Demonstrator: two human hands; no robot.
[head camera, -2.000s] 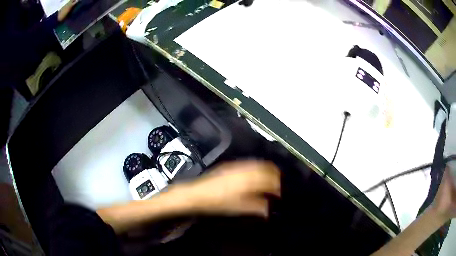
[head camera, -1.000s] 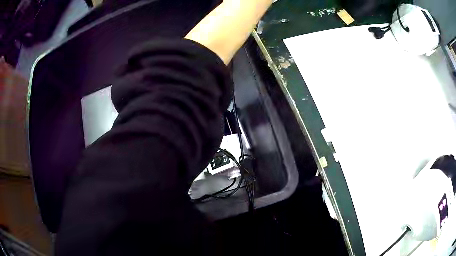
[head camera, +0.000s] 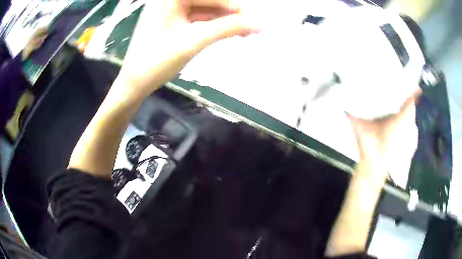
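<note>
A white security camera (head camera: 370, 66) with a dark lens panel is above the white sheet (head camera: 268, 71) on the bench at the upper right, blurred and overexposed. My right hand (head camera: 387, 119) holds it from below at its near side. My left hand (head camera: 190, 25) is over the near left part of the bench, away from the camera, at the picture's top edge. Its fingers are apart, partly curled and blurred, and nothing shows in it. A short dark cable is blurred beside the camera.
A black bin (head camera: 45, 121) at the left holds white cameras (head camera: 152, 169) with black heads and cables. The bench's green edge (head camera: 248, 119) runs diagonally. An orange thing (head camera: 85, 39) lies at the upper left. Another person's hand (head camera: 35, 40) shows beyond. Another container is at the lower right.
My left arm no longer covers the bin as it did a second ago; the hand is over the bench. My right hand has come into view holding a camera. The view has turned.
</note>
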